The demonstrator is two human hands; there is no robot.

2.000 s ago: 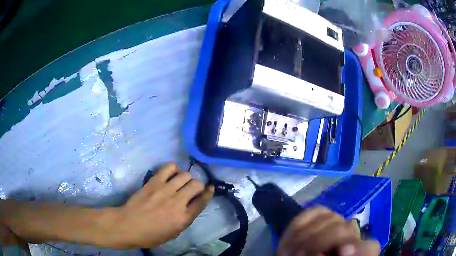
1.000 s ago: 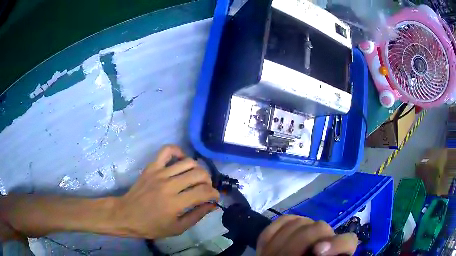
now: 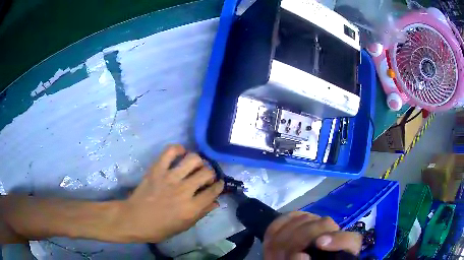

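Note:
A black headphone frame [image 3: 244,245] lies on the white sheet at the front, largely hidden under my left hand and the tool. My left hand [image 3: 175,195] is closed over its ear-cup ring and holds it down. My right hand [image 3: 310,236] grips a black electric screwdriver [image 3: 256,216], its nose pointing up and left at the dark joint [image 3: 234,184] beside my left fingertips. Whether the bit touches the joint or holds a screw is too blurred to tell.
A black and white screw feeder [image 3: 313,91] stands in a blue tray [image 3: 203,122] behind my hands. A pink fan [image 3: 427,66] is at the back right. A blue crate [image 3: 389,213] with small black parts and green crates [image 3: 418,216] are at the right.
Since two seconds ago the screwdriver has moved left to the joint by my left hand. In the last second its nose has shifted slightly up and right. My left hand keeps its hold.

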